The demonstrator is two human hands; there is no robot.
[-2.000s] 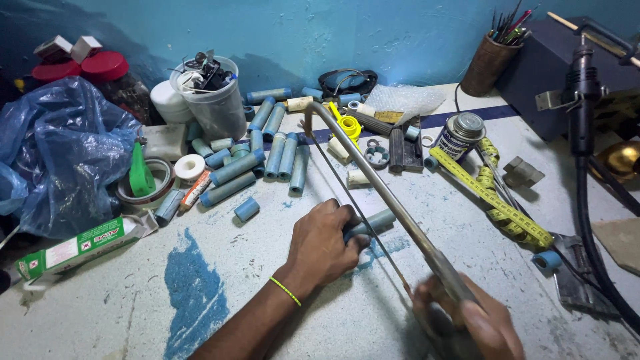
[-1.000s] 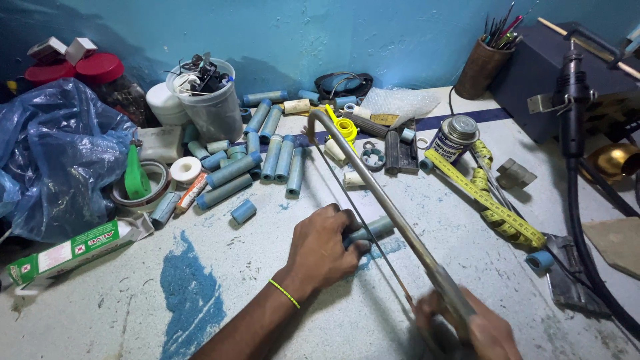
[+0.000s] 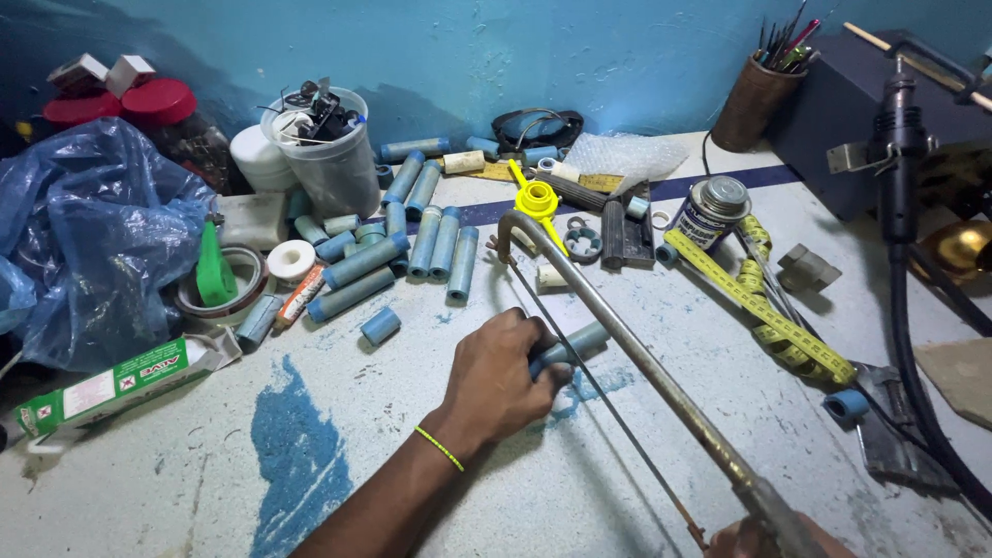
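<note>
My left hand [image 3: 500, 376], with a yellow-green beaded band at the wrist, grips a blue plastic pipe piece [image 3: 587, 339] and holds it down on the white worktop. Across that pipe lies the blade of a hacksaw [image 3: 647, 337], just right of my fingers. My right hand [image 3: 775, 540] is shut on the saw's handle end at the bottom edge, partly out of view. The saw's bent front end points up and away. Blue sawdust [image 3: 581, 395] lies around the pipe. A short blue pipe offcut [image 3: 380, 326] rests left of my left hand.
Several cut blue pipes [image 3: 463, 265] lie behind my left hand, near a yellow plastic fitting [image 3: 536, 201]. Right are a metal can [image 3: 709, 211], a yellow tape measure [image 3: 763, 310] and a black cable [image 3: 903, 333]. At left stand a blue plastic bag [image 3: 101, 248] and a green-white box [image 3: 124, 384].
The hacksaw and my right hand have shifted slightly toward the lower right. My left hand stays on the pipe in nearly the same place.
</note>
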